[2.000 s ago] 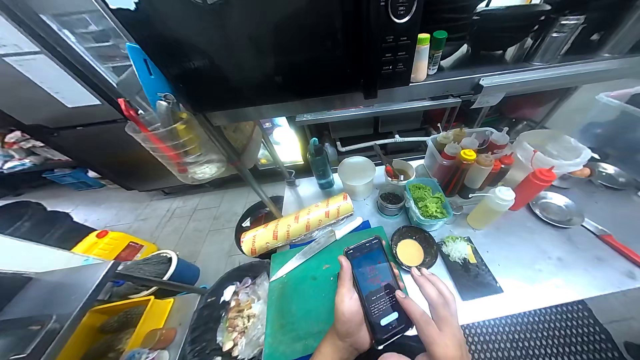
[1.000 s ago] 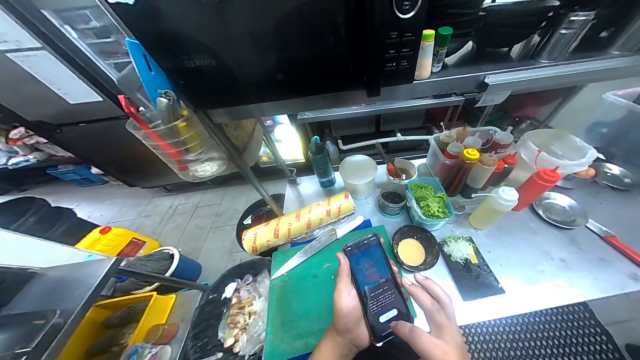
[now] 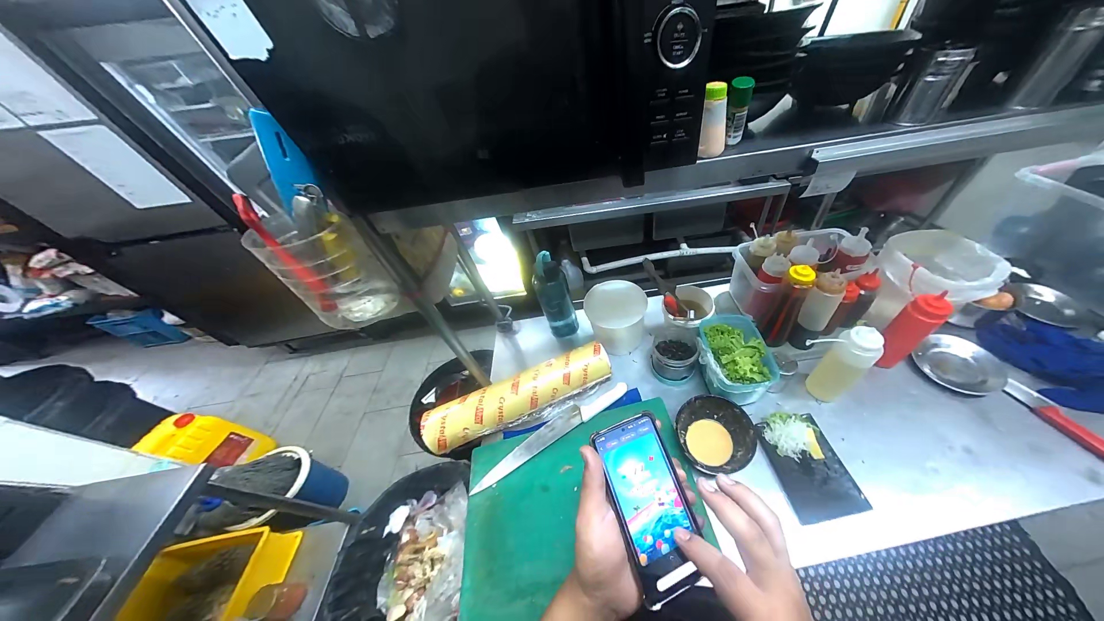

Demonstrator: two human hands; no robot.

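My left hand [image 3: 604, 552] holds a smartphone [image 3: 645, 500] with its screen lit, above the green cutting board [image 3: 526, 526]. My right hand [image 3: 746, 548] is beside the phone, fingers apart, the thumb or a finger at the lower screen. A white-handled knife [image 3: 539, 440] lies across the board's upper part, near a roll of cling film [image 3: 517, 397]. Beyond my right fingers is a dark bowl of pale orange sauce [image 3: 709, 442]. To its right, shredded white vegetable [image 3: 789, 434] lies on a black slate [image 3: 819, 483]. A container of lettuce [image 3: 737, 358] stands behind the bowl.
Several squeeze bottles [image 3: 798, 289] stand in a tub at the back, with a red bottle [image 3: 914, 329] beside it. A pan [image 3: 959, 364] lies at the right. The microwave [image 3: 483, 86] sits on the shelf above. A waste bin [image 3: 423, 543] with scraps is left of the board.
The phone's screen has changed from a dark picture to a bright home screen. My left hand still holds the phone.
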